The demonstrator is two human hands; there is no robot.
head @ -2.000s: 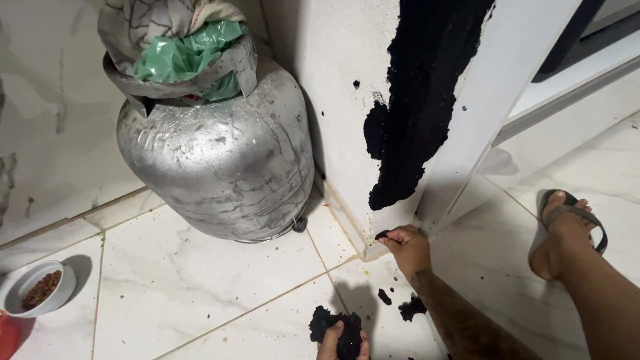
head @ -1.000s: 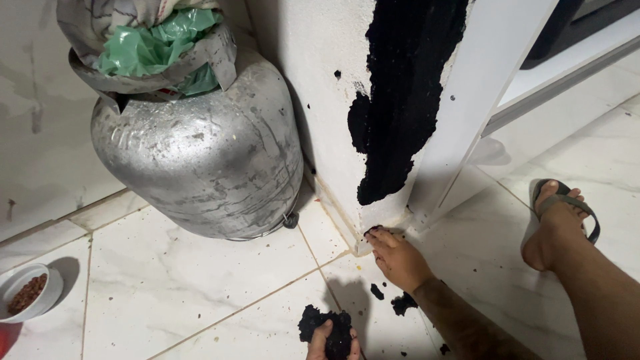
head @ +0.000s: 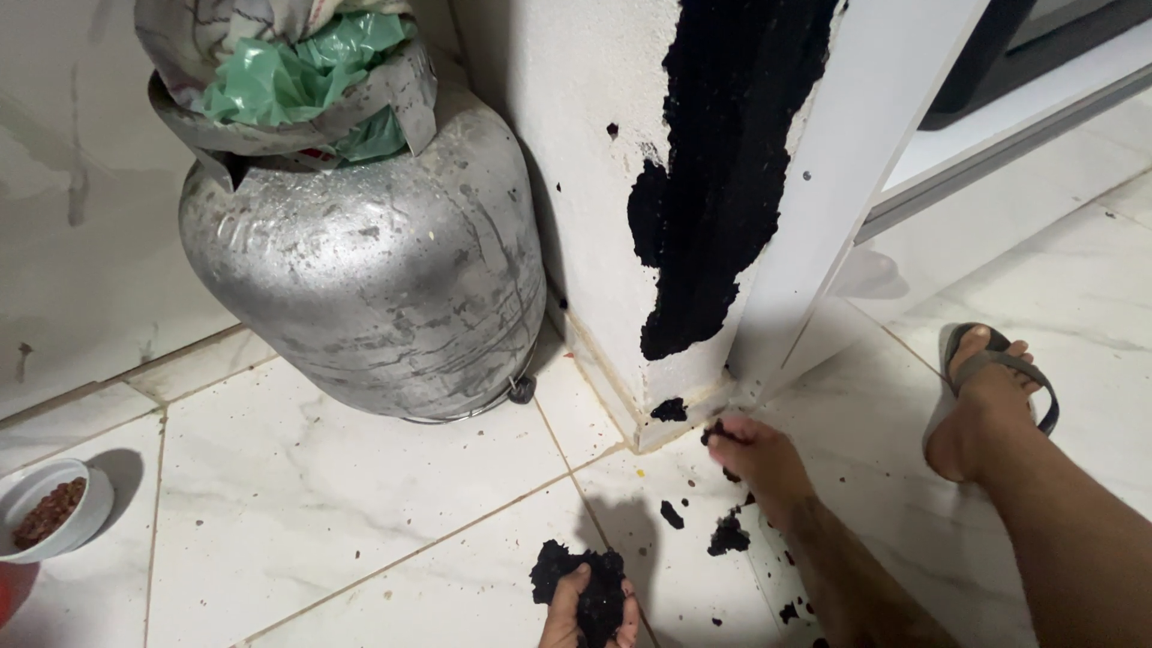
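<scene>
My left hand (head: 589,612), at the bottom middle, holds a ragged clump of black flaky material (head: 576,567) between thumb and fingers. My right hand (head: 760,454) pinches a small dark flake (head: 715,432) just off the foot of the white wall corner (head: 594,225). A broad black patch with torn edges (head: 720,162) runs down that corner. A separate small black patch (head: 669,410) shows on the base of the wall. Loose black pieces (head: 729,535) lie on the tiled floor below my right hand.
A dented silver gas cylinder (head: 378,261), with green plastic (head: 279,81) and cloth on top, stands left of the corner. A white bowl of brown pellets (head: 72,504) is at far left. A sandalled foot (head: 985,396) rests at right, beside a white cabinet panel (head: 864,117).
My right hand has moved away from the wall's base with a dark flake in its fingers. A small black patch now shows at the base. My left hand still holds the clump.
</scene>
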